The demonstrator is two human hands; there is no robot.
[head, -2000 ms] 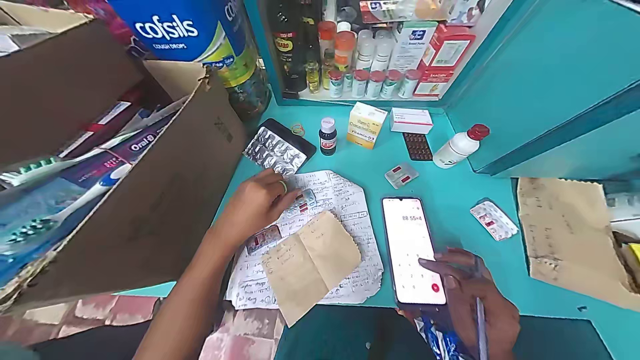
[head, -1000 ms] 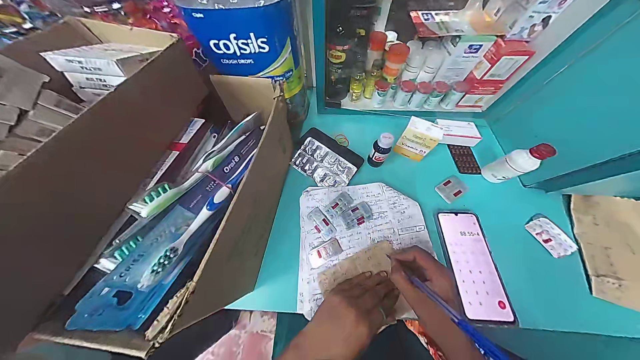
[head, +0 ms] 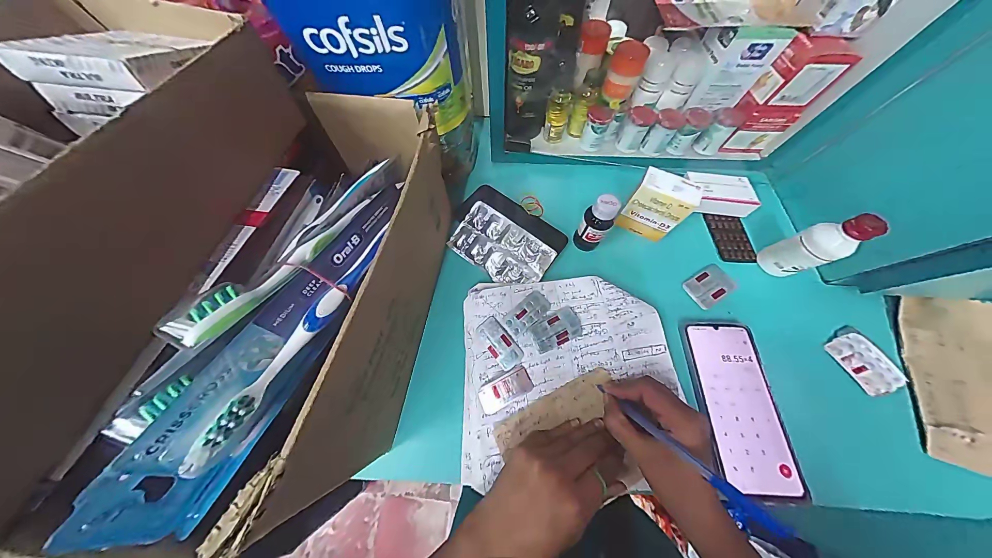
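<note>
My right hand [head: 659, 426] grips a blue pen [head: 670, 443], its tip on a small brown paper [head: 554, 404]. My left hand [head: 562, 480] lies over the lower part of that paper, fingers flat. Beneath is a handwritten white sheet [head: 612, 341], with several small blister strips [head: 527, 310] on its upper left. A phone [head: 748, 411] showing a calculator lies right of my right hand. Above the sheet are a silver blister pack [head: 508, 244] on a dark flat case [head: 554, 229], a small dark bottle [head: 597, 223] and a yellow-white vitamin box [head: 660, 203].
An open cardboard box [head: 422, 256] of packaged toothbrushes stands left, a Cofsils tub [head: 372, 46] behind it. A cabinet shelf [head: 573, 147] holds bottles and boxes. A white bottle with a red cap [head: 821, 244], blister strips [head: 864, 363] and brown cardboard [head: 949, 380] lie right.
My right hand has moved from the phone to the brown paper, with the pen at it. My left hand has left the blister strips and now rests on the paper. The view has shifted left.
</note>
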